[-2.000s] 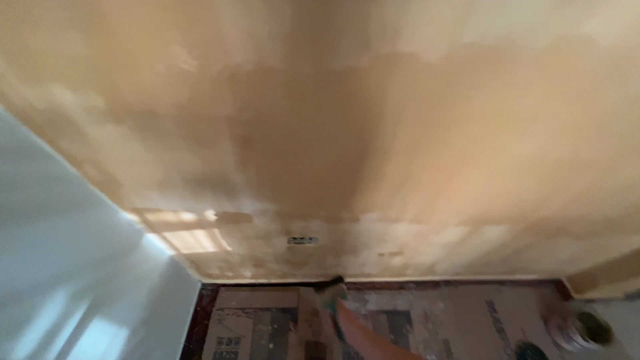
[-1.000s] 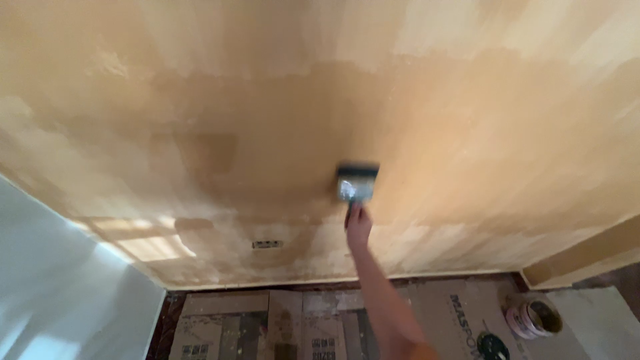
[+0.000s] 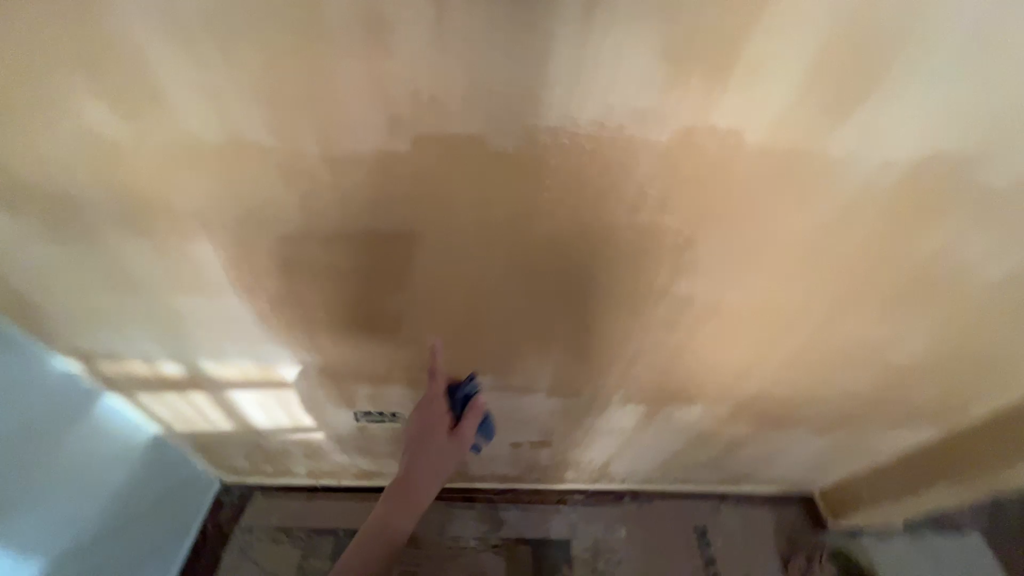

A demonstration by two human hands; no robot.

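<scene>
My left hand [image 3: 436,428] reaches up from the bottom edge, in front of the lower wall. Its index finger points upward and the thumb lies at the right. A small blue object [image 3: 474,412], too blurred to name, is gripped in it. Behind the hand, the wall [image 3: 512,264] has a patchy ochre-tan coating, with a darker brown area at the middle and paler streaks above and at the sides. Whether the hand touches the wall I cannot tell. My right hand and the wide brush are out of view.
An electrical outlet box [image 3: 378,417] sits low in the wall, left of the hand. Stained cardboard [image 3: 640,528] covers the floor along the wall. A pale side wall [image 3: 88,472] stands at the left. At the bottom right a container [image 3: 840,560] is partly visible and blurred.
One second ago my right hand held a wide brush against the wall; it has left the view. My left hand with the blue object has come in.
</scene>
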